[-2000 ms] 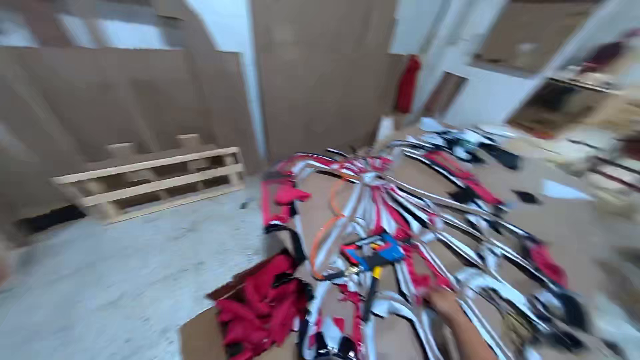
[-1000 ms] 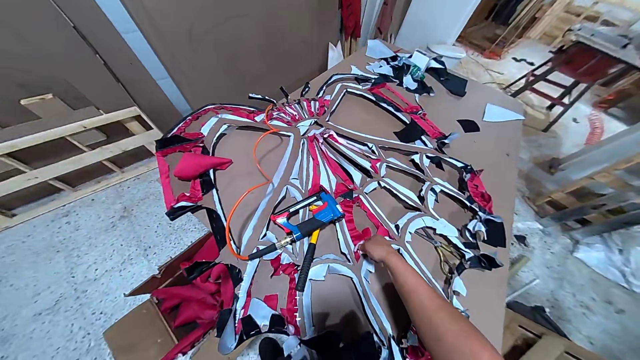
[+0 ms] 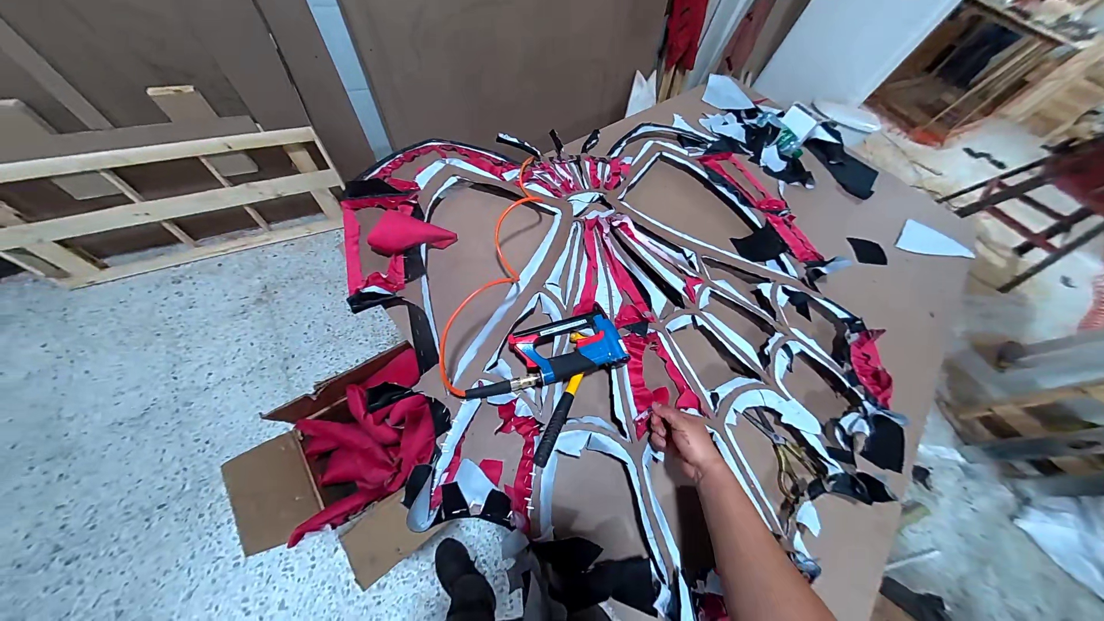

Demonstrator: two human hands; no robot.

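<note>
My right hand [image 3: 683, 438] reaches in from the lower right, its fingertips pinched on the edge of a red fabric strip [image 3: 640, 379]. The strip lies along a cut-out frame [image 3: 586, 204] edged with white, black and red material. Just up and left of the hand, a blue pneumatic stapler [image 3: 595, 345] rests on the frame, joined to an orange air hose [image 3: 498, 250]. A hammer with a yellow and black handle [image 3: 559, 423] lies partly beneath the stapler. Scissors [image 3: 785, 466] lie on the frame to the right of the hand. My left hand is out of view.
A cardboard box [image 3: 267, 496] of red fabric stands on the floor at the table's left. Black and white scraps [image 3: 849, 168] lie on the tabletop [image 3: 923, 285] at the far right. A wooden slatted frame [image 3: 172, 207] leans against the left wall. My shoe [image 3: 461, 573] shows below.
The view has swung and come closer to the table since the first frame. My right hand stays at the red strip; the stapler and hammer have not plainly moved.
</note>
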